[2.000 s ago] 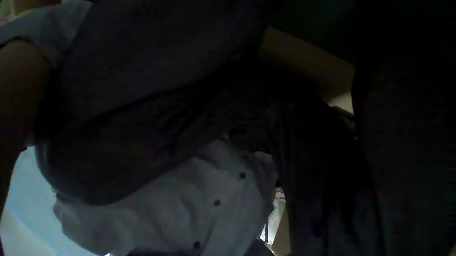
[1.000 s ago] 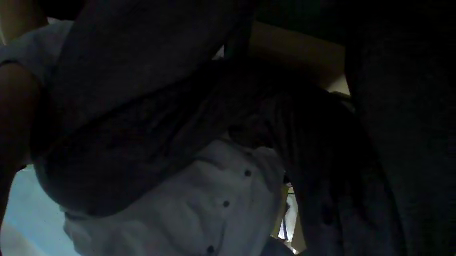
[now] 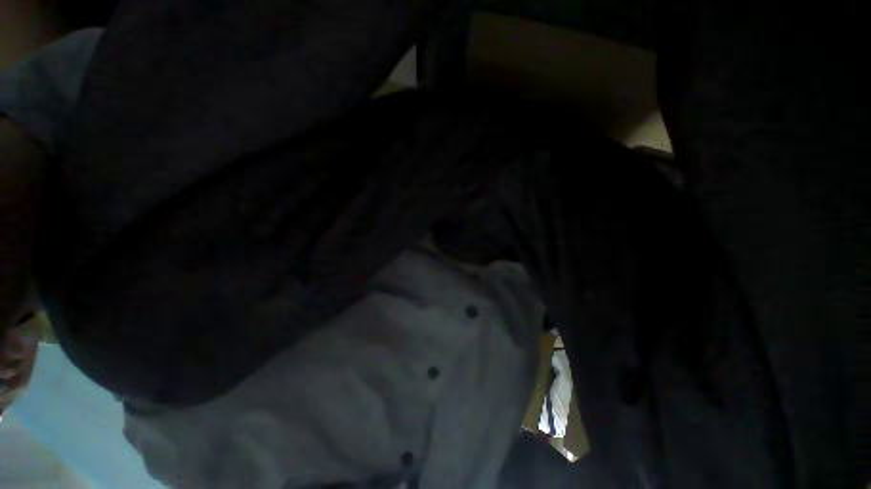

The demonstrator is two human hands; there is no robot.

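The view is very dark. Neither of my hands can be made out. A pale grey buttoned garment fills the lower middle. Dark cloth, like trouser legs, lies across the middle and down the right side. I cannot tell for sure whose clothes these are. No work piece can be made out.
At the left edge are a light short sleeve, a dim forearm and a partly cut-off hand, seemingly another person's. A pale blue surface is at lower left. Brown cardboard is at upper right; a small bright gap with white material is lower down.
The view has shifted slightly. The hand at the left edge now shows, where before only the forearm did. The clothing and cardboard sit a little higher in the picture.
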